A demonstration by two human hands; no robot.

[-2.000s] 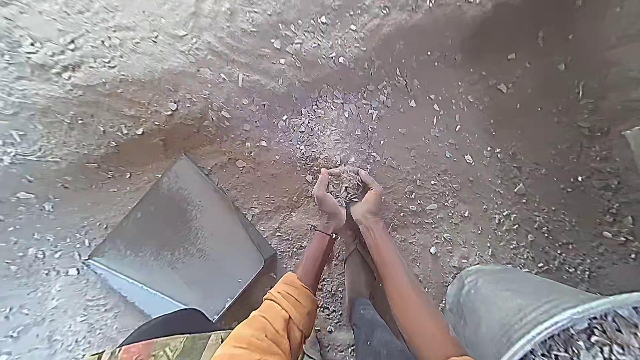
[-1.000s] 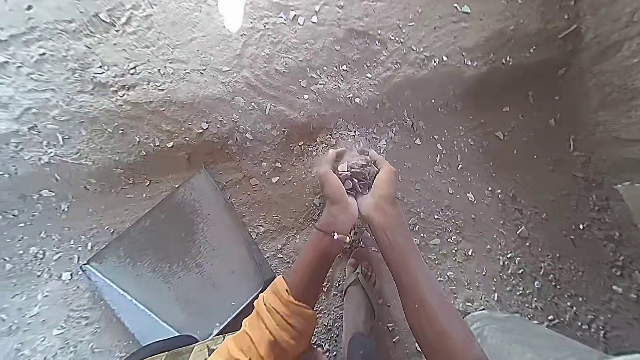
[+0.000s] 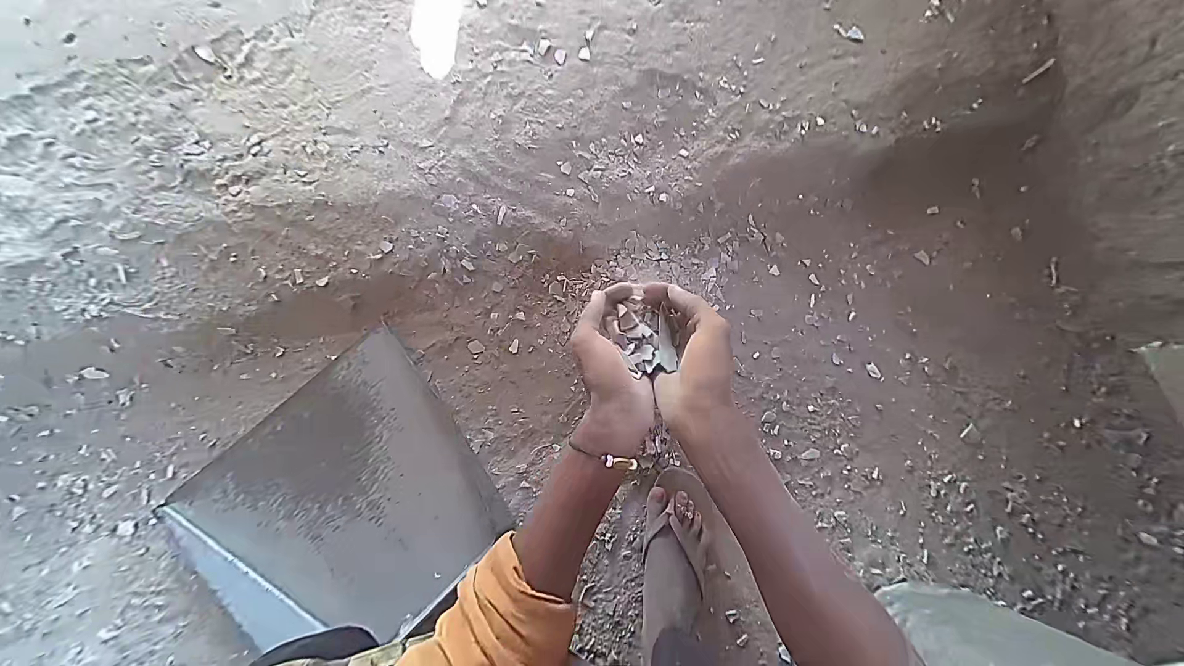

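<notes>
My left hand (image 3: 612,375) and my right hand (image 3: 698,356) are cupped together near the middle of the view, palms up and touching at the heels. Between them they hold a heap of small pale, flat broken chips (image 3: 640,340). A thin dark bracelet with a light bead (image 3: 620,462) circles the left wrist, above an orange sleeve. More chips of the same kind lie on the dirt just beyond the fingertips.
A flat-faced grey metal container or sheet (image 3: 342,490) rests at lower left. My sandalled foot (image 3: 677,518) stands below the hands. Part of a grey-green object (image 3: 980,624) shows at lower right. Scattered chips cover the uneven dirt ground (image 3: 518,388).
The cupped hands still hold chips, which show more plainly now. The bucket-like container full of chips at lower right two seconds ago is now mostly out of view.
</notes>
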